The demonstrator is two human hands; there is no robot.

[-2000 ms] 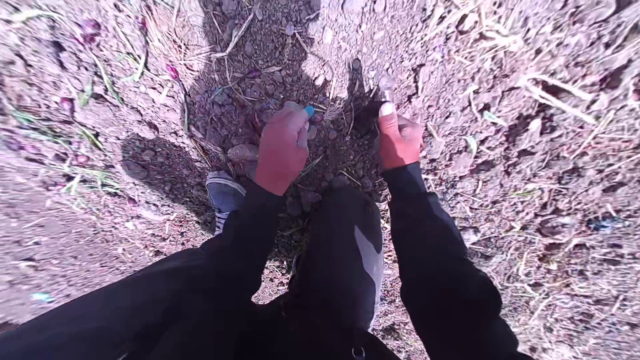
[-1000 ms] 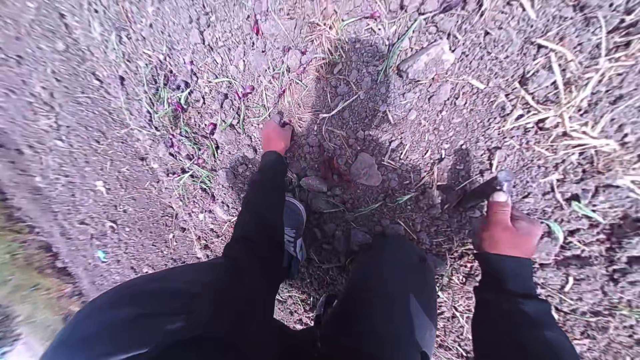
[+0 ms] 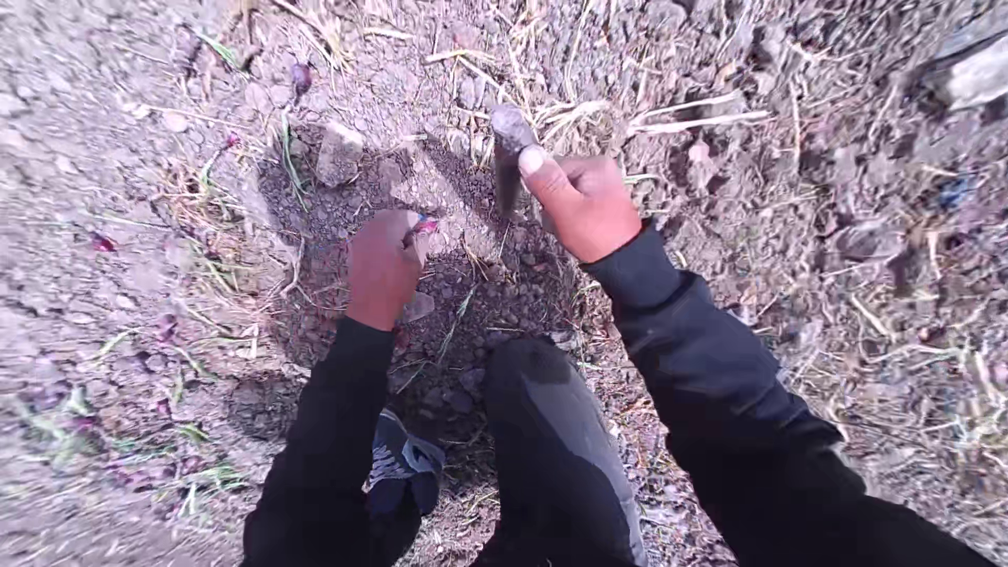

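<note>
My right hand (image 3: 587,201) grips a dark hand tool (image 3: 510,150) with a rounded, worn end beside the thumb; its lower part hangs over the loose soil, and its exact kind cannot be told. To its left, my left hand (image 3: 386,264) is closed low over the dirt, with a small red-purple thing (image 3: 426,226) and a speck of blue at its fingertips. Whether the red-purple thing is a small onion is unclear. A purple onion (image 3: 301,77) with a green stalk lies up and left of my left hand.
More small onions with green leaves (image 3: 189,472) lie at the lower left. A flat stone (image 3: 340,153) sits above my left hand, and a pale rock (image 3: 980,75) at the upper right. Dry straw (image 3: 701,118) covers ground at the right. My shoe (image 3: 402,453) and knee are below.
A second ago my left hand was at the onions on the left, and my right hand held the tool far off to the right. Now both hands are closer together. The view has shifted.
</note>
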